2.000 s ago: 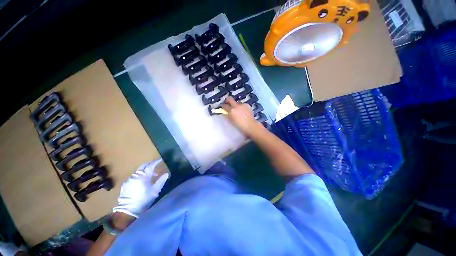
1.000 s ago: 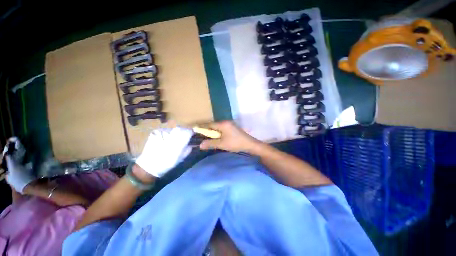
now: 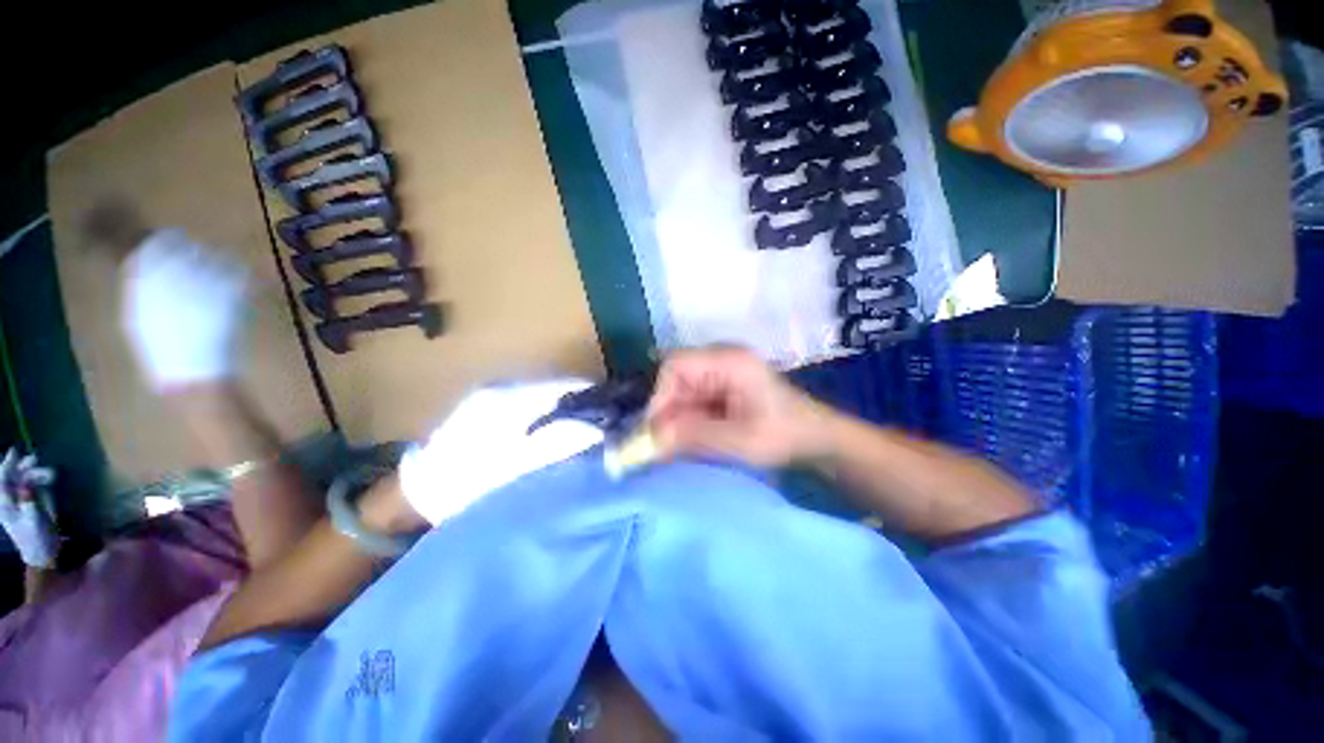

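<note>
My left hand (image 3: 494, 447), in a white glove, holds a black bracket-shaped part (image 3: 593, 407) close to my body. My bare right hand (image 3: 729, 412) is beside it at the part's right end and holds the pale yellow-handled tool (image 3: 632, 453). The tool's blade cannot be made out. A row of greyer bracket-shaped parts (image 3: 337, 180) lies on the brown cardboard sheet (image 3: 487, 174). Two columns of black parts (image 3: 860, 142) lie on the white sheet (image 3: 675, 240).
An orange animal-face device (image 3: 1111, 124) stands at the right by a small cardboard piece (image 3: 1183, 240). A blue crate (image 3: 1140, 421) is below it. A neighbouring worker's blurred gloved hand (image 3: 189, 309) is over the left cardboard; their other gloved hand (image 3: 26, 511) is at the left edge.
My hands hold the black part nearer my body, the tool pointing lower. The neighbour's gloved hand has come over the cardboard. The view has shifted, and the grey row shows one more part at its near end.
</note>
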